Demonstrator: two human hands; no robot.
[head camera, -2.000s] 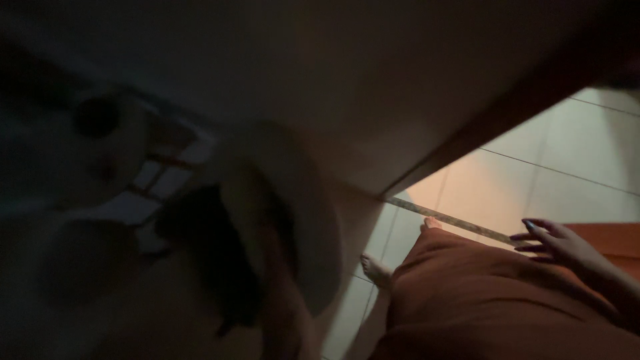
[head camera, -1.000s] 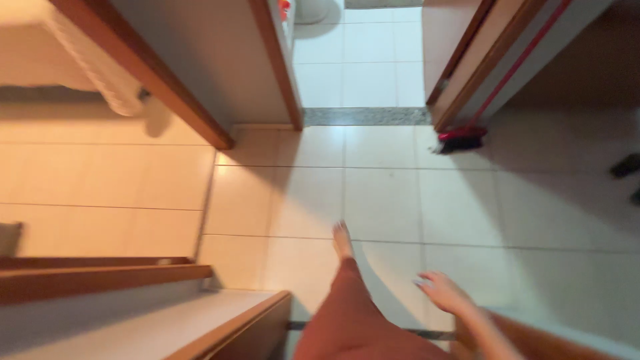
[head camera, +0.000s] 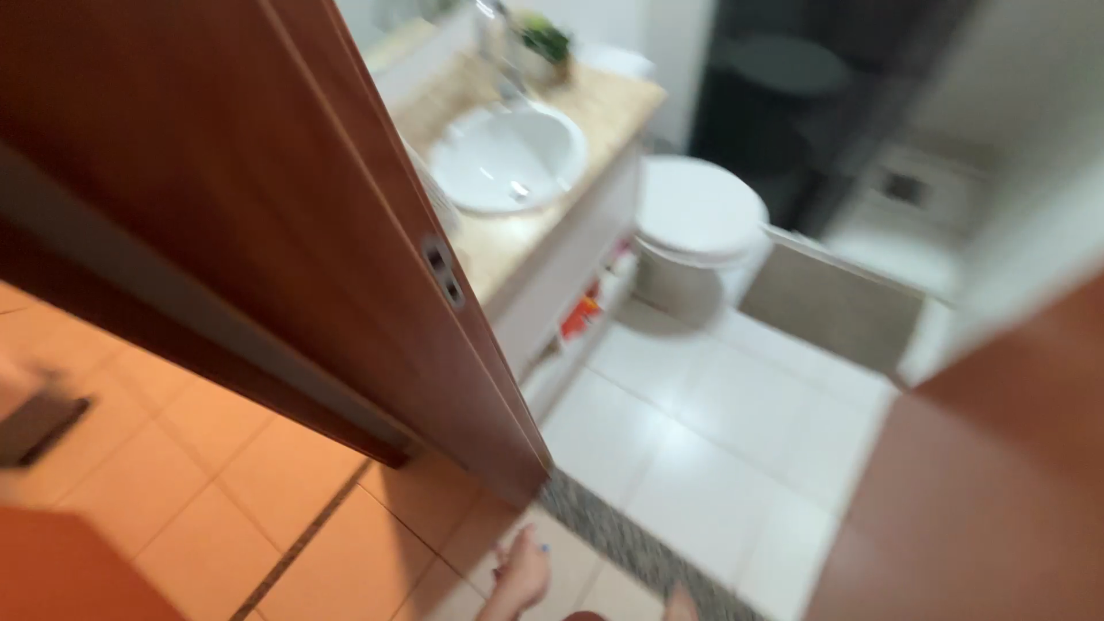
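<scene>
Low in the view, my left hand (head camera: 522, 569) is in front of the granite threshold (head camera: 621, 526), its fingers loosely apart and nothing seen in it. A small blue spot shows beside its fingers. A reddish-brown wooden door frame (head camera: 388, 285) with a metal strike plate (head camera: 444, 272) rises above and to the left of the hand, not touched by it. A blurred skin-toned shape (head camera: 680, 604) is cut off by the bottom edge; I cannot tell what body part it is. My right hand cannot be made out.
Past the threshold are a round white sink (head camera: 509, 159) in a beige counter (head camera: 621, 95), a green plant (head camera: 543, 39), a toilet with its lid down (head camera: 699, 207) and pale floor tiles (head camera: 690, 431). A brown door panel (head camera: 992, 466) borders the right side.
The bathroom, farther off one second ago, is now close, with its door frame large on the left. The view has swung and tilted. The hand seen right of the clothing earlier is no longer there.
</scene>
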